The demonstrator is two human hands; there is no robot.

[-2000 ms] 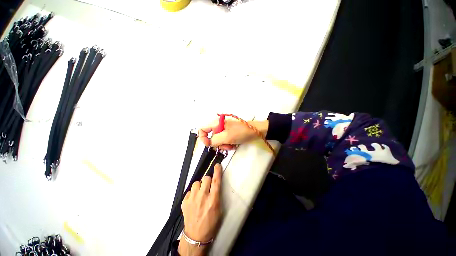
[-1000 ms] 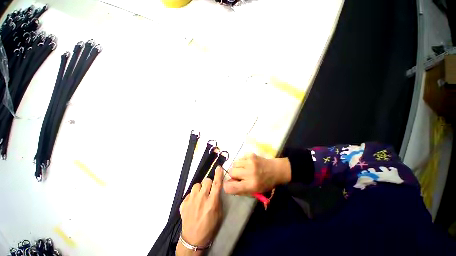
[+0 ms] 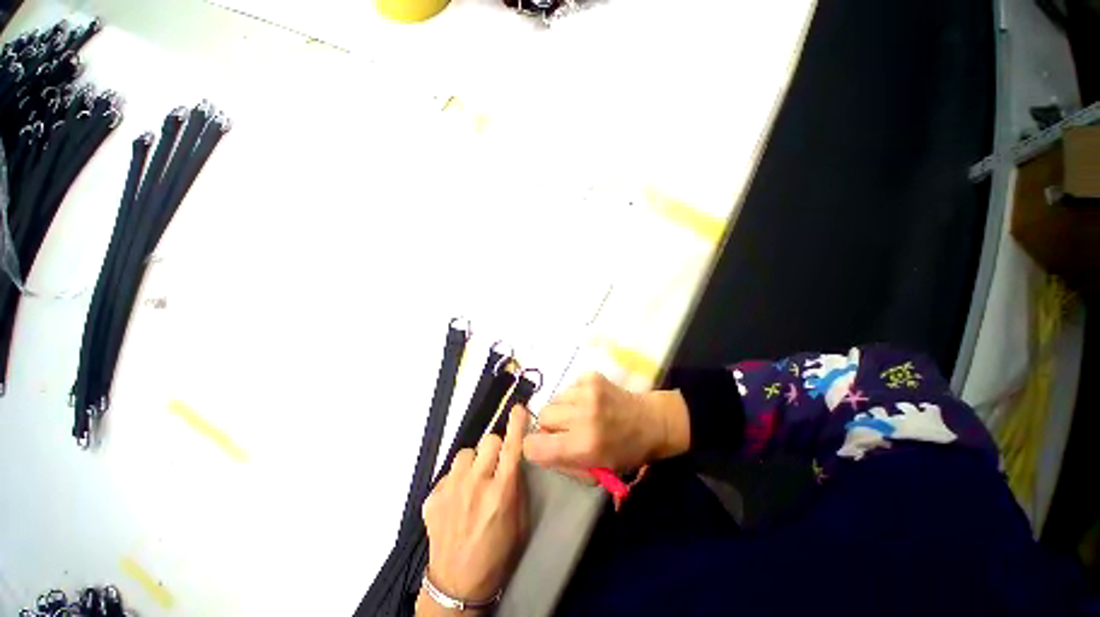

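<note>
Several black straps (image 3: 437, 422) with silver rings at their ends lie at the table's near edge. My left hand (image 3: 477, 512) lies flat over them, fingers apart, fingertips pressing a strap just below its ring (image 3: 532, 380). My right hand (image 3: 594, 424) is closed beside my left index fingertip, holding the red tool (image 3: 612, 485), whose red end sticks out below the hand over the table edge. A thin dark tip shows at the strap beside the ring. A pale narrow strip lies along the strap there.
A small strap group (image 3: 133, 271) and a larger strap bundle (image 3: 51, 181) lie on the left. More ringed ends (image 3: 79, 603) show at the bottom left. A yellow tape roll (image 3: 411, 7) is at the top edge. Yellow tape strips (image 3: 685, 213) are stuck to the white table (image 3: 326, 241).
My right hand moved down from above the rings to beside my left fingertips, and the red tool now points its tip at the strap. My left hand has stayed on the straps.
</note>
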